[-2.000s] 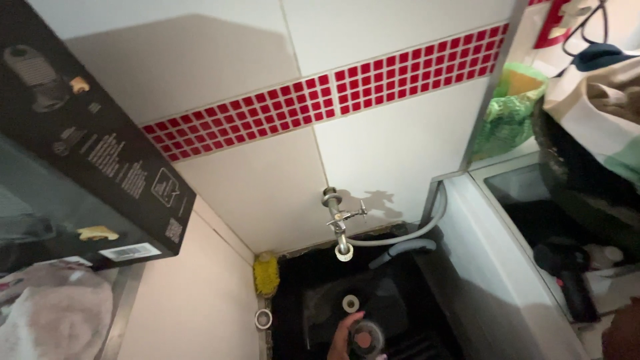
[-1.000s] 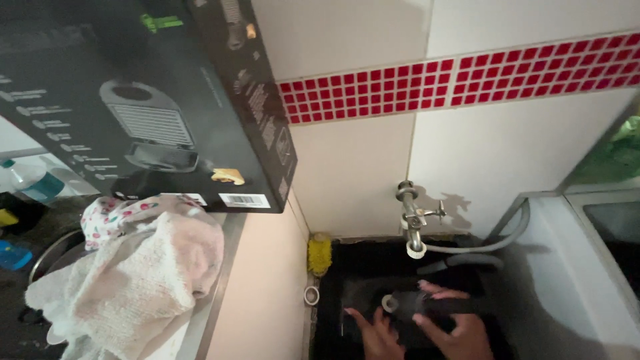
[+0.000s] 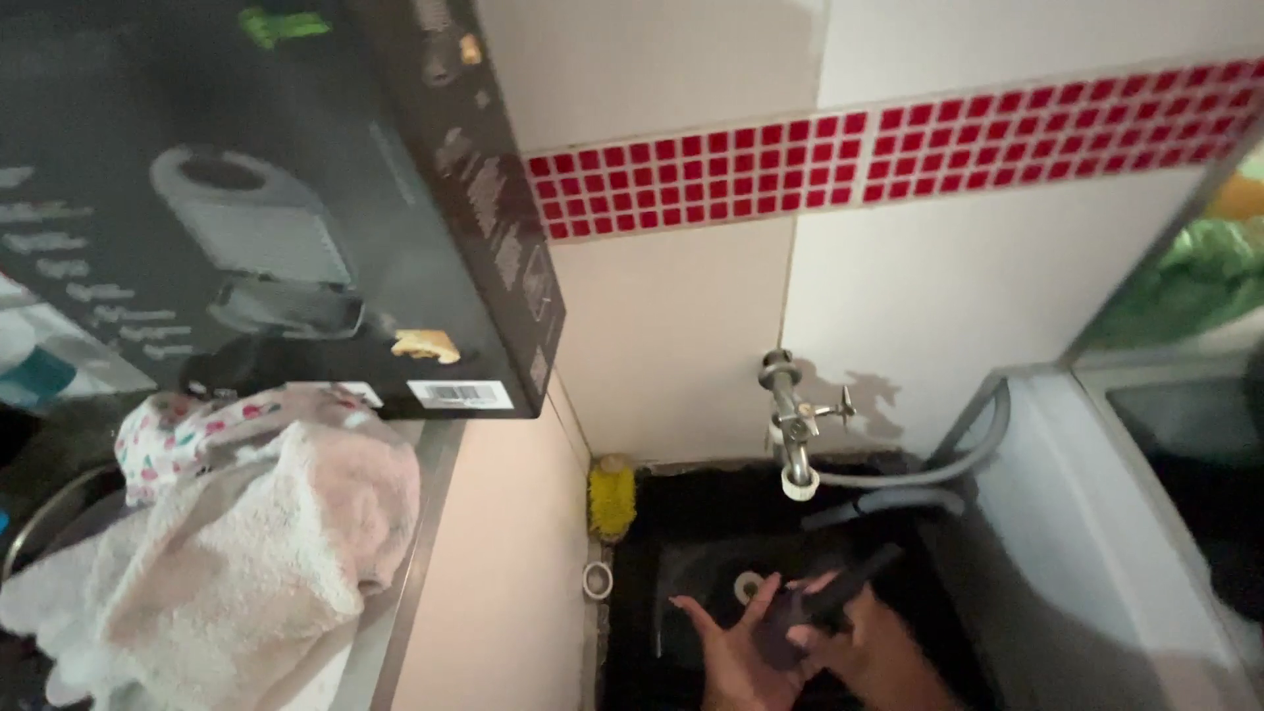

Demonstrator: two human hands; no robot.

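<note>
Low in the view, over a dark sink basin [image 3: 681, 632], my right hand [image 3: 849, 632] is closed around a dark object [image 3: 787, 627] with a long black handle-like part. What the object is cannot be told in the dim light. My left hand [image 3: 736, 652] lies against its left side, palm up, with thumb and fingers spread. A metal wall tap [image 3: 790, 425] with a white-rimmed spout is above my hands. Behind my fingers shows a pale round drain fitting [image 3: 749, 587] in the basin.
At the left, a large black appliance box [image 3: 296, 247] overhangs the counter edge [image 3: 420, 573], with crumpled cloths [image 3: 237, 553] below it. A yellow scrubber [image 3: 612, 499] and a white ring [image 3: 596, 581] sit by the basin's left edge. A grey hose [image 3: 948, 479] runs right toward a white appliance side [image 3: 1096, 513].
The view has swung left since two seconds ago, bringing the cloths and more of the box in. Only one hand showed then, near a round item; now both hands are together at the dark object.
</note>
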